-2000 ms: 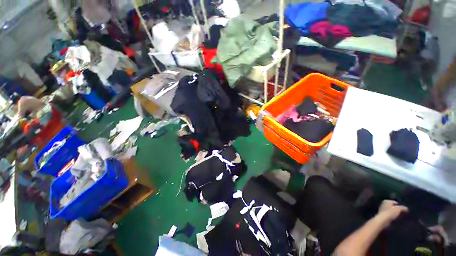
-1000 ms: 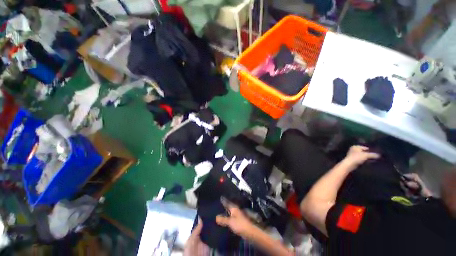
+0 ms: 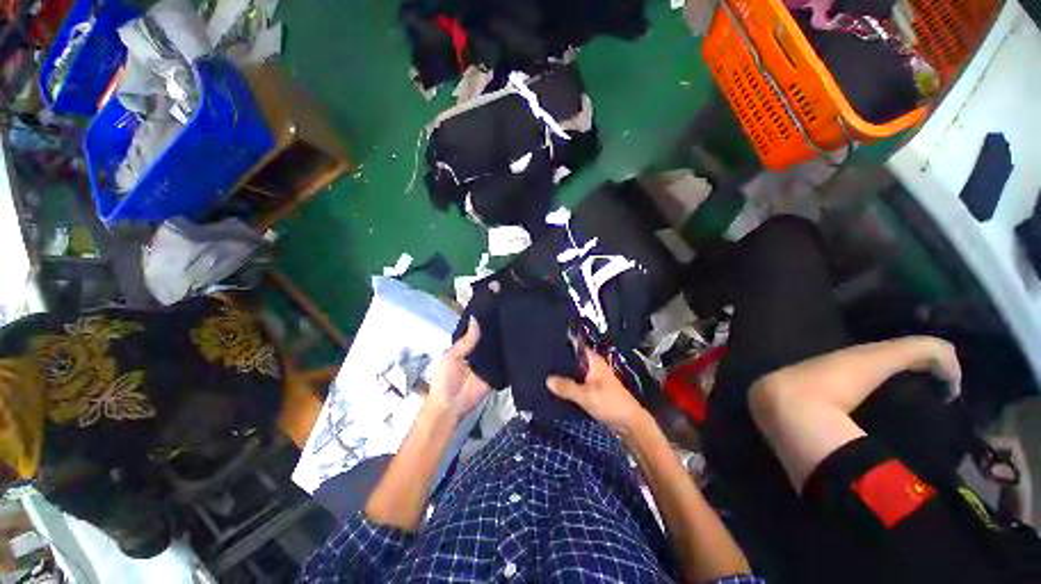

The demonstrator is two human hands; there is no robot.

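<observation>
My left hand (image 3: 459, 371) grips the left edge of small dark cut fabric pieces (image 3: 531, 342) above my lap. My right hand (image 3: 599, 391) holds their lower right side, thumb on top. The held pieces look black or navy; how many layers there are I cannot tell. A heap of black garment parts with white ties (image 3: 605, 274) lies just beyond and to the right of my hands. A white board (image 3: 388, 371) with small scraps on it is at my left knee.
Another person's bare forearm (image 3: 862, 382) and dark leg are close on my right. An orange crate (image 3: 765, 91) and a white table (image 3: 953, 194) are upper right. Blue crates (image 3: 234, 137) are upper left. A flowered black cloth (image 3: 148, 365) covers something at left.
The view has tilted down and shows my lap. My hands, apart one second ago at the picture's lower edge, are now both on the dark pieces.
</observation>
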